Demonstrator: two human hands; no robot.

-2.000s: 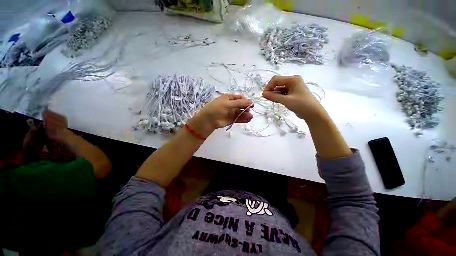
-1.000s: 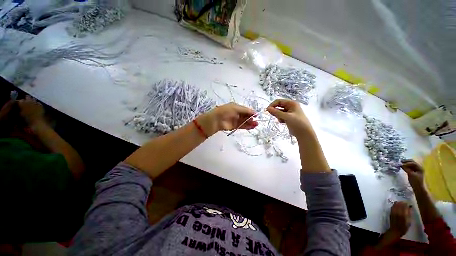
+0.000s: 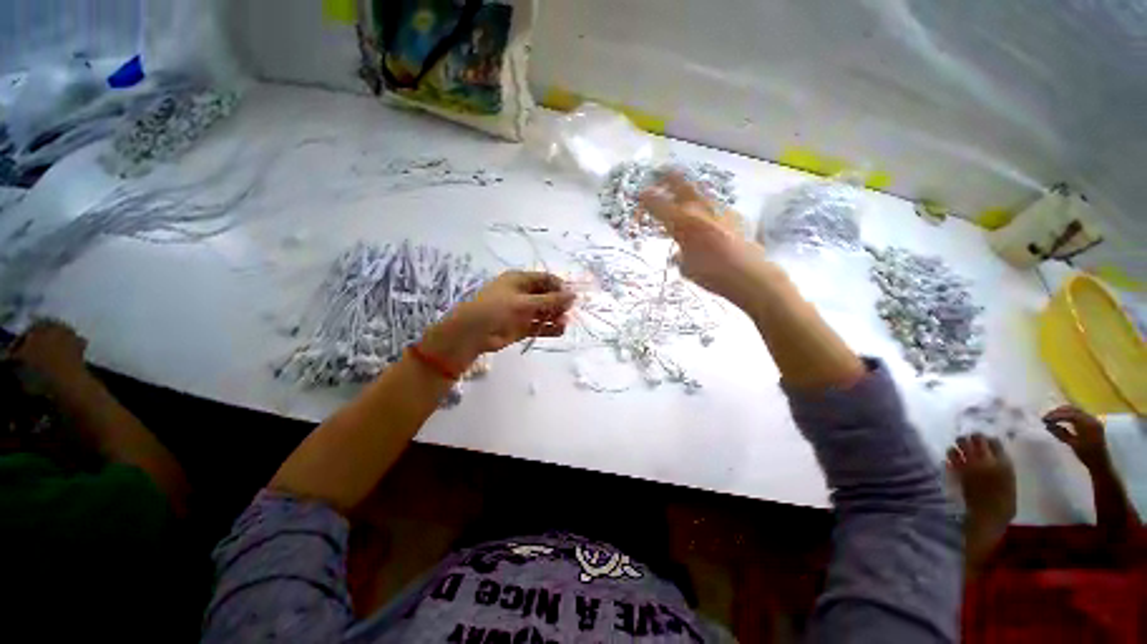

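My left hand (image 3: 509, 310), with a red string at the wrist, is closed at the fingertips on a thin white cord over the front edge of the loose cords. My right hand (image 3: 702, 239) is blurred and raised over the area near the back centre heap; whether it holds anything cannot be told. Loose tangled white cords (image 3: 648, 330) lie on the table between and below the hands. A dense pile of white corded pieces (image 3: 390, 302) lies left of my left hand, its white knobs toward the table edge.
A back centre heap (image 3: 625, 195), a bagged heap (image 3: 811, 216) and a right heap (image 3: 927, 308) stand beyond. A clear bag (image 3: 589, 136), a tote bag (image 3: 450, 57) and a yellow basin (image 3: 1092, 342) are behind. Other people's hands show at far left (image 3: 50, 352) and right (image 3: 985, 478).
My right hand has parted from my left and moved up and away toward the back heap. My left hand stays on the cord. The view has shifted, and the phone is no longer visible.
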